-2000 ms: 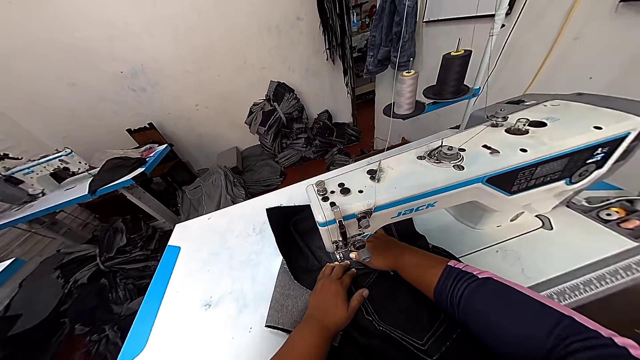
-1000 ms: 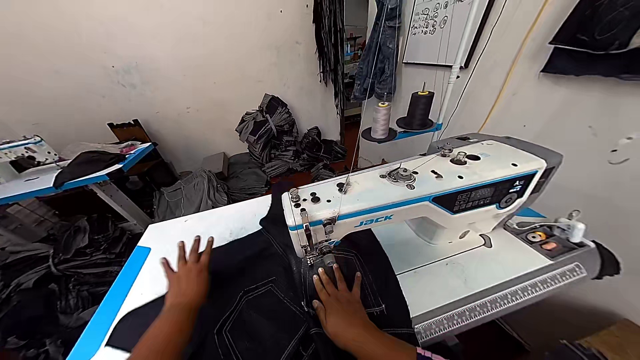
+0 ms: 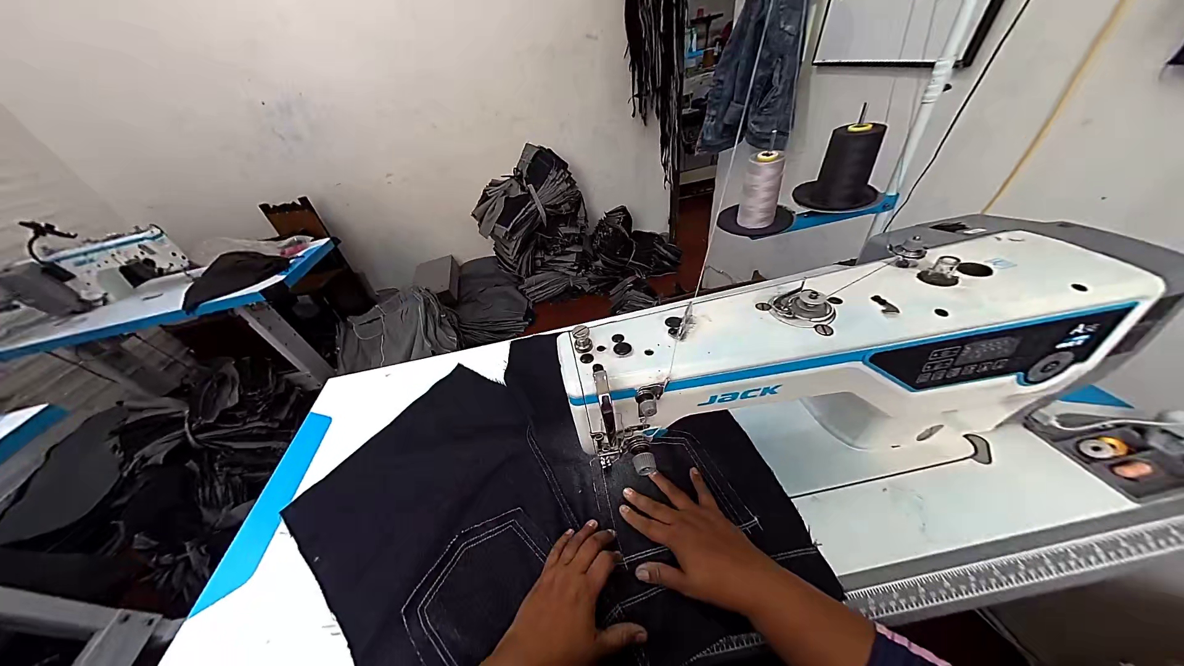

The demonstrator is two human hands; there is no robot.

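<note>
Dark denim trouser panels (image 3: 407,499) with light-stitched pockets lie across the white sewing table and under the head of a Jack sewing machine (image 3: 740,370). Palm down on the denim, my left hand (image 3: 573,597) rests just below the needle area, fingers fairly close together. My right hand (image 3: 694,541) lies on the denim to its right, fingers spread, one fingertip close to the presser foot (image 3: 608,456). Neither hand grips the cloth plainly. The needle tip is too small to make out.
Thread cones (image 3: 762,190) stand behind the machine. A measuring tape (image 3: 1017,569) runs along the table's front edge, and bobbins (image 3: 1103,448) sit in a tray at the right. Bundles of cut fabric (image 3: 532,222) lie on the floor beyond, near another sewing table (image 3: 166,310).
My left hand has moved right from the left part of the denim to beside my right hand. Two seconds ago the denim was bunched near the needle; it now lies spread out to the left.
</note>
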